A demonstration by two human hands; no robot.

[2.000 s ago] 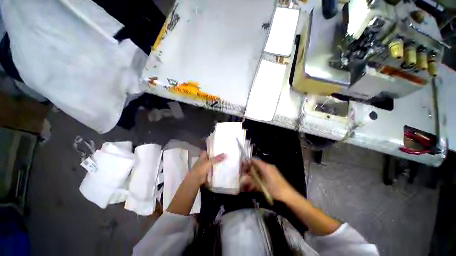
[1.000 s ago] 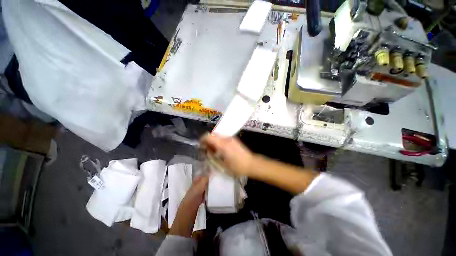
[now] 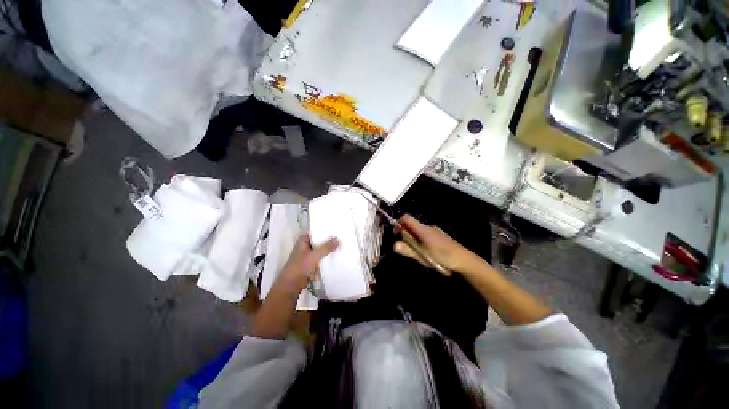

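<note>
My left hand grips a thick bundle of white fabric pieces above my lap, thumb on top. The layered edges fan out on its right side. My right hand holds scissors, with the blades pointing up and left to the bundle's upper right edge. Whether the blades touch a piece is too small to tell. A white fabric panel lies across the table's front edge, its lower end close to the bundle. Another white panel lies further back on the table.
The overlock machine stands at the right of the white table. Red-handled nippers lie in the recess at the right front. Folded fabric bundles lie at the left, one tagged. White cloth hangs at the upper left.
My right hand has moved back from across the bundle to its right side, with the scissors now clearly seen. The panels on the table are now spread apart. The view has shifted.
</note>
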